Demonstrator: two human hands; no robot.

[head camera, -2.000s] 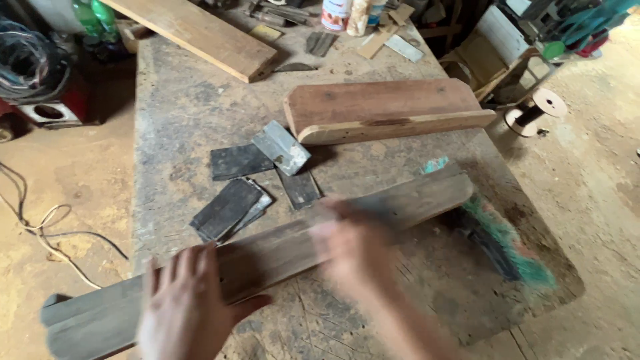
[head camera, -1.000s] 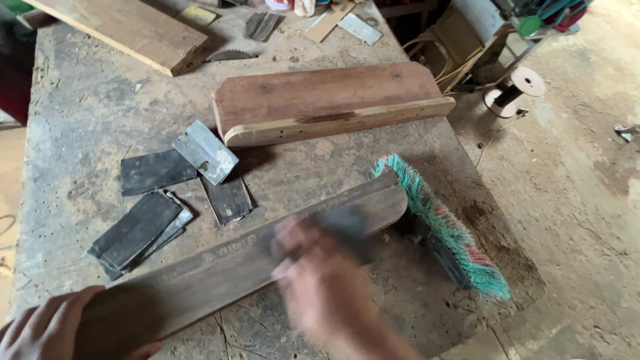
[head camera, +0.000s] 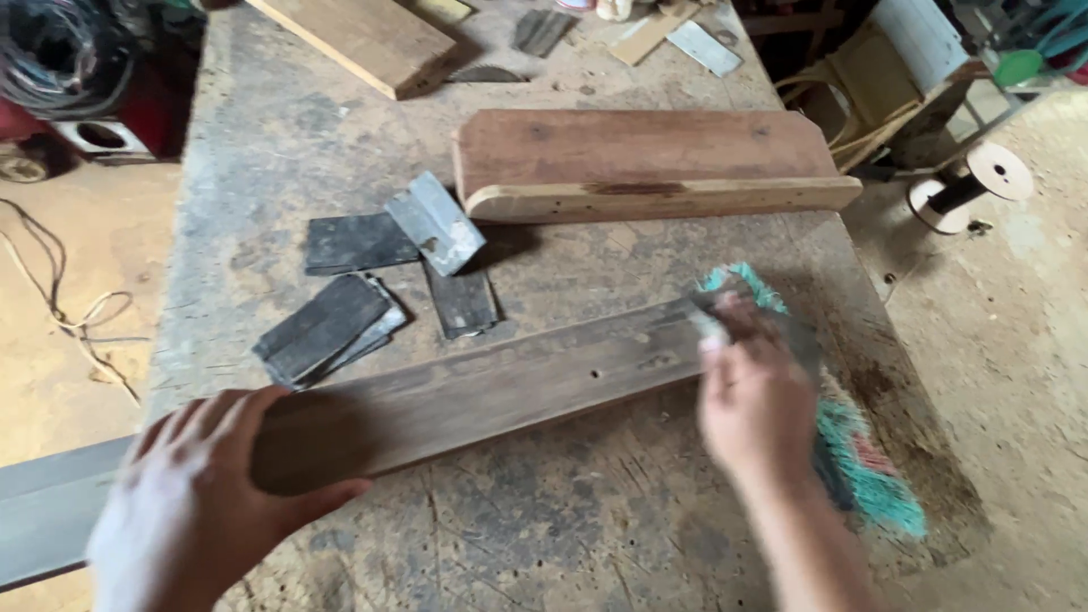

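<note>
A long wooden board (head camera: 510, 374) with a small hole lies slantwise across the workbench. My left hand (head camera: 200, 484) grips it near its left part, fingers over the far edge and thumb along the near one. At the board's right end my right hand (head camera: 756, 382), blurred, presses a dark grey sheet or pad, probably sandpaper, onto the surface; the hand hides much of it. A brush with teal and red bristles (head camera: 875, 476) lies under and beside that end. Folded dark abrasive sheets (head camera: 323, 327) and a grey metal-like block (head camera: 435, 223) rest beyond the board.
A reddish wooden piece with a raised front strip (head camera: 646, 153) lies farther back on the workbench (head camera: 595, 527). Behind are a thick plank (head camera: 365, 38), part of a circular saw blade (head camera: 489, 74) and scraps. A spool (head camera: 969, 189) stands on the floor at right, cables (head camera: 64, 314) at left.
My right hand, which was nearer the board's middle, is now at its right end with the dark sheet. The view has shifted between frames. My left hand still holds the board.
</note>
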